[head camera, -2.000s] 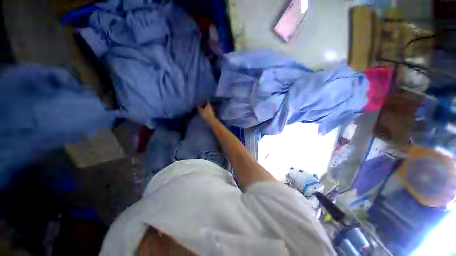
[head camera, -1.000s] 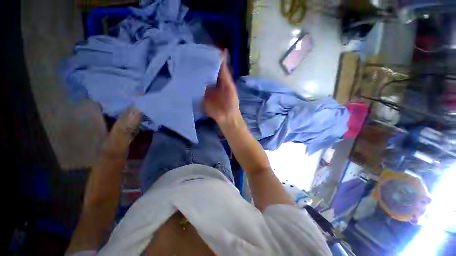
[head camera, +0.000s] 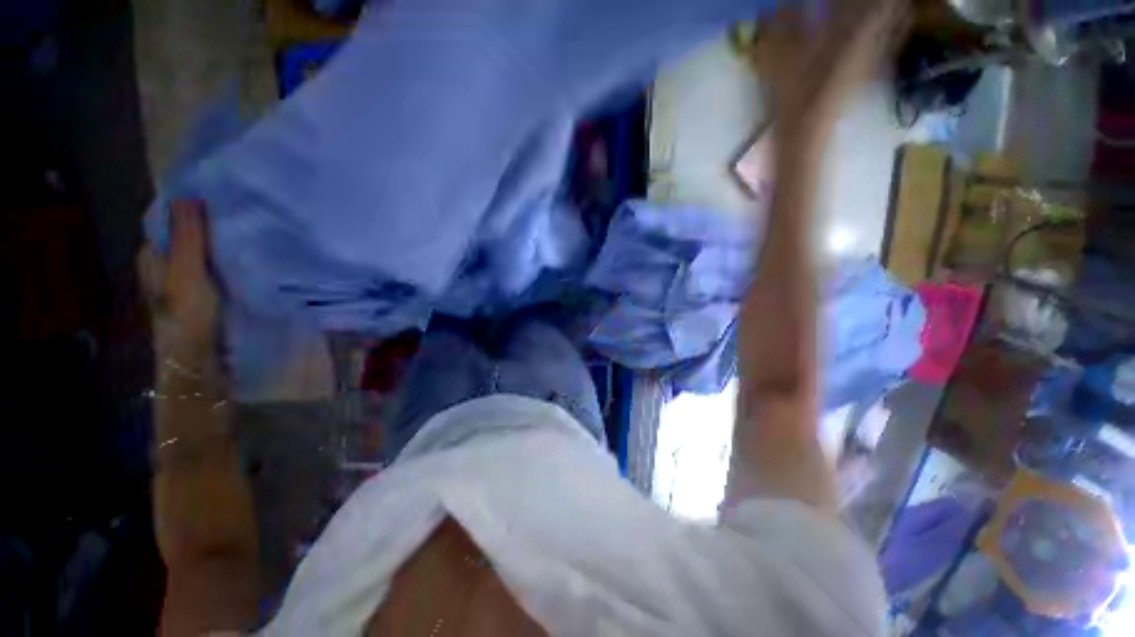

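Note:
A large light-blue garment piece (head camera: 411, 149) is spread in the air between my hands, over my lap. My left hand (head camera: 187, 268) grips its lower left edge at the left. My right hand (head camera: 828, 50) is raised at the top right, blurred and partly cut off by the picture's edge. The cloth runs up to its fingers, and it appears to hold the far corner. Another crumpled light-blue garment (head camera: 672, 280) lies over the table edge, partly hidden behind my right forearm.
The white table (head camera: 697, 137) is at the right, with a phone (head camera: 751, 164) partly hidden by my right arm. A brown cardboard piece (head camera: 919, 212), a pink basket (head camera: 946, 330) and an orange-yellow ring, perhaps a fan (head camera: 1058, 541), lie beyond. A bit of blue crate (head camera: 303, 62) shows behind the cloth.
My hands have moved far apart, the left outward to the left and the right up and right. The light-blue piece has been lifted and stretched out between them.

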